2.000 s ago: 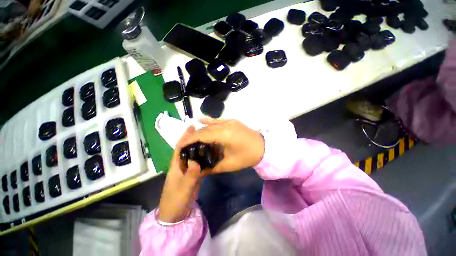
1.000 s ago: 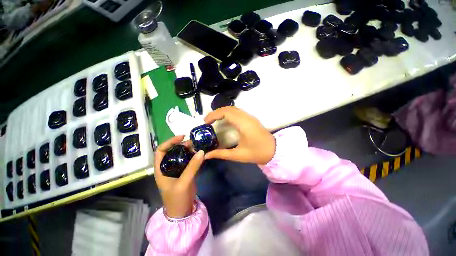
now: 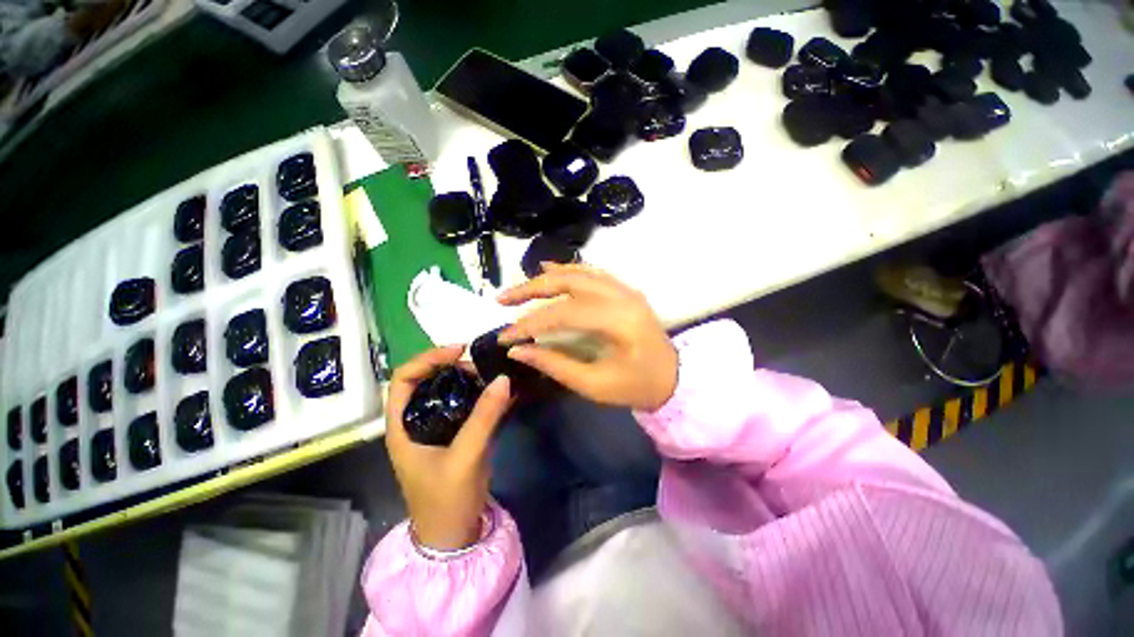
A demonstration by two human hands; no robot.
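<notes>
My left hand (image 3: 445, 454) holds one glossy black case (image 3: 440, 406) in its palm, in front of the bench edge. My right hand (image 3: 597, 339) grips a second black case (image 3: 496, 357) between its fingers. My left thumb and fingertip lie close to this second case. The second case is turned partly edge-on and partly covered by my right fingers. A white crumpled wiping cloth (image 3: 450, 307) lies on the green mat (image 3: 414, 245) just behind my hands.
A white tray (image 3: 75, 317) with black cases stands at left. A solvent bottle (image 3: 388, 110), a black smartphone (image 3: 514, 100) and a marker pen (image 3: 486, 259) lie or stand behind the mat. Loose case piles (image 3: 877, 75) extend right. A person's pink sleeve (image 3: 1069, 292) is at far right.
My hands have separated from around the cases, showing one in each. Since a second ago, the right-hand case has turned from its shiny face towards its edge, with my right fingers more over it.
</notes>
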